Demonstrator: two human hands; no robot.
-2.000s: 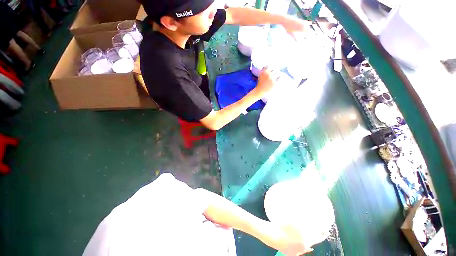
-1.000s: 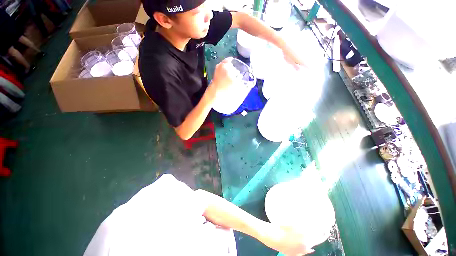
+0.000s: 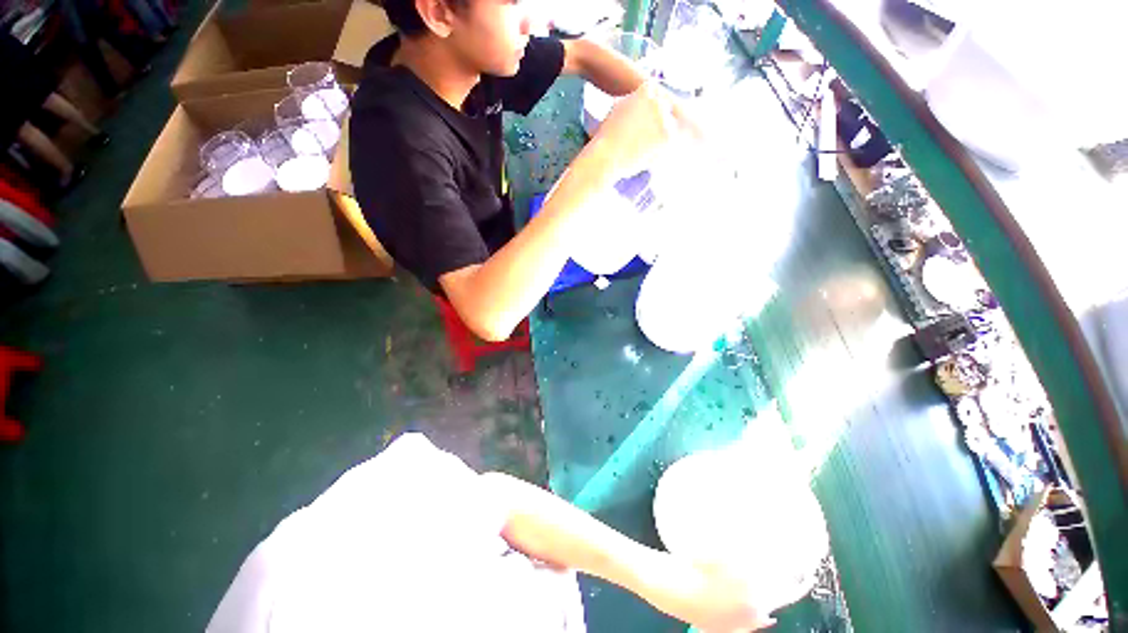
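Note:
A white round cover or base [image 3: 742,526] lies on the green benchtop at the lower right, washed out by glare. My left hand [image 3: 730,606] is at its near edge, low in the picture; the forearm comes from a white sleeve [image 3: 396,544]. The fingers are overexposed and partly cut off by the lower edge, so their grip does not show. My right hand is out of the picture.
A person in black holds a white-bottomed housing [image 3: 606,235] over a spread blue cloth [image 3: 575,277]. Another white piece [image 3: 680,303] stands beside it. Cartons [image 3: 235,241] are on the floor; loose hardware [image 3: 952,334] lines the back strip beneath a green shelf frame [image 3: 990,235].
The neighbouring person first lifted a clear housing toward themselves, then moved it back over the bench with both hands near it. My left arm and the near white piece have not visibly moved.

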